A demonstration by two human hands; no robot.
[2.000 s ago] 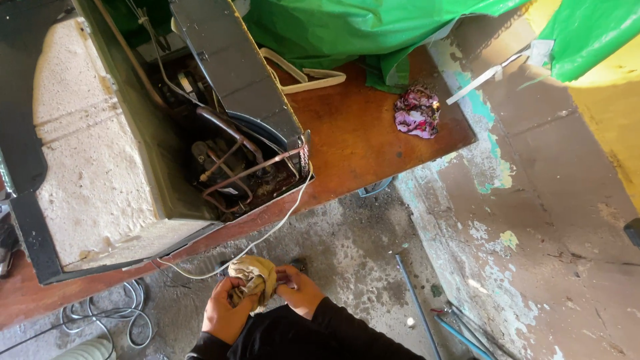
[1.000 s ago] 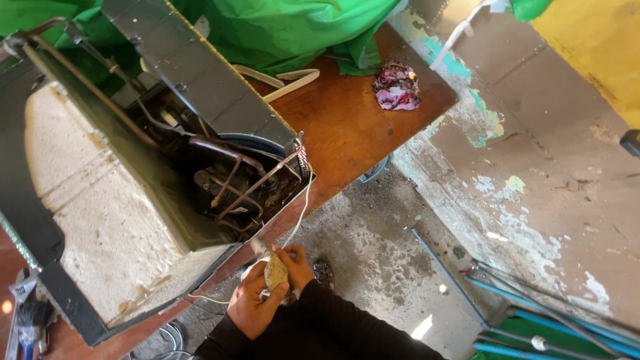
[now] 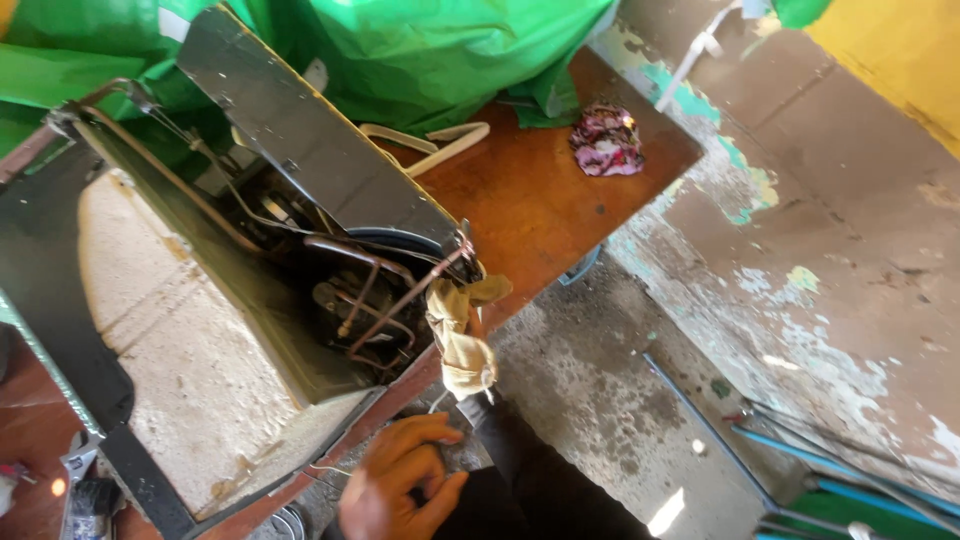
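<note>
A window-type air conditioner (image 3: 300, 45), with its casing removed, lies on a reddish-brown wooden table (image 3: 517, 202). Bent copper tubes (image 3: 379, 330) and dark parts show in its open compartment. My right hand (image 3: 474, 326), mostly hidden by a tan cloth (image 3: 459, 341), holds that cloth against the near right corner of the unit, beside the copper tubing. Nearer to me, below the unit's front edge, my left hand (image 3: 405, 476) is slightly blurred, its fingers apart and curved, with nothing in it. A thin pale cord (image 3: 330, 469) runs beside it.
A crumpled pink patterned cloth (image 3: 607, 141) and a pale clothes hanger-like frame (image 3: 442, 146) lie on the table. Green plastic sheeting (image 3: 450, 52) hangs behind. An adjustable wrench (image 3: 76, 476) and a brush (image 3: 94, 510) are at lower left. Blue-edged items (image 3: 862, 480) stand at lower right.
The cloth was in both hands near my body. My right hand has moved up with it to the unit's corner, and my left hand has let it go.
</note>
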